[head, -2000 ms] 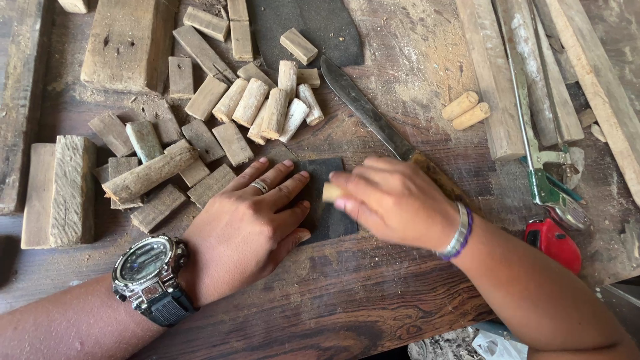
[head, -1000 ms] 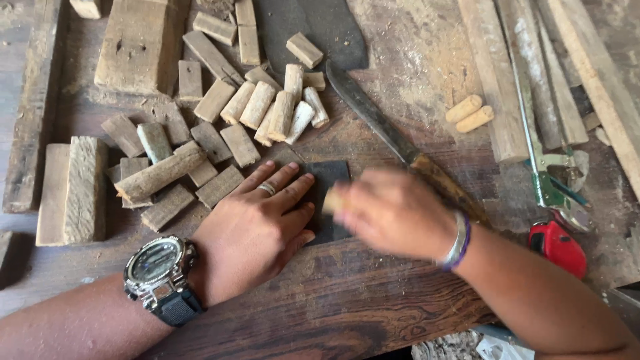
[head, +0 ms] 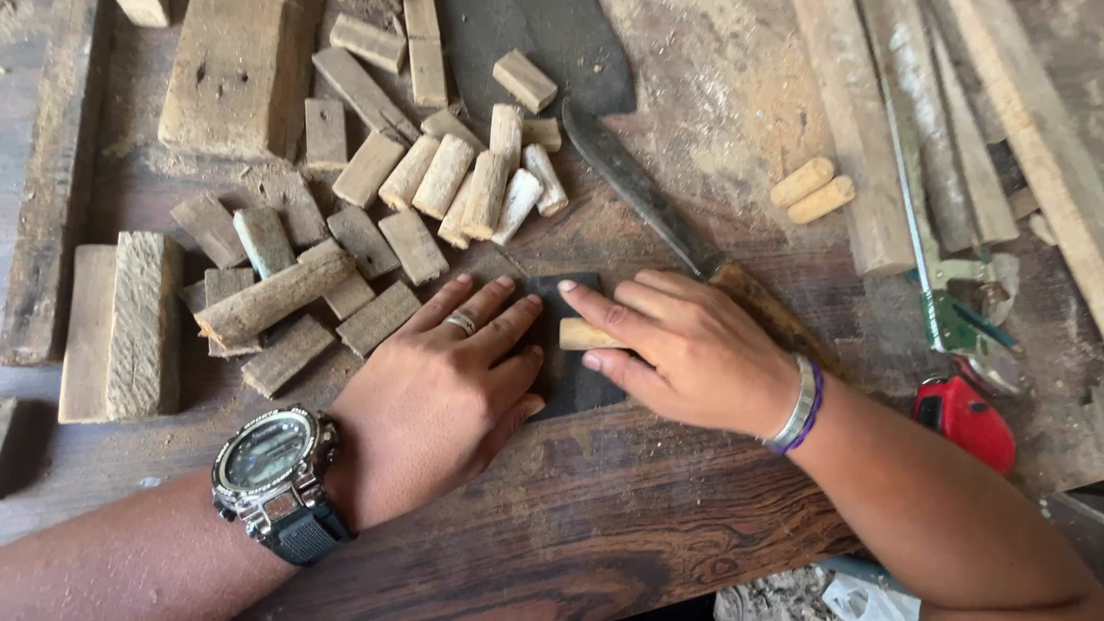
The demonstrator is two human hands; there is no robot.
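Observation:
My left hand [head: 448, 392] lies flat, palm down, over the left part of a dark sheet of sandpaper [head: 573, 392] on the wooden table. A short, smooth wooden dowel piece [head: 589, 335] rests on the sheet, gripped under the fingers and thumb of my right hand [head: 681, 349]; its right end is hidden. Just behind the right hand lies a knife with a dark blade [head: 642, 190] and a wooden handle. Several rough round wood pieces [head: 444, 177] lie beyond my left hand, among small rectangular blocks [head: 414, 246].
Two smooth dowel pieces [head: 812, 190] lie right of the knife. Long wooden strips [head: 849, 129], a green-framed saw [head: 957, 302] and a red tape measure [head: 964, 423] are at the right. Larger wood blocks [head: 145, 328] stand at the left, and another dark sheet [head: 543, 43] lies at the back.
My right hand was blurred one second ago and now shows sharply, its index finger stretched out over the dowel piece. The left hand stays flat on the sheet.

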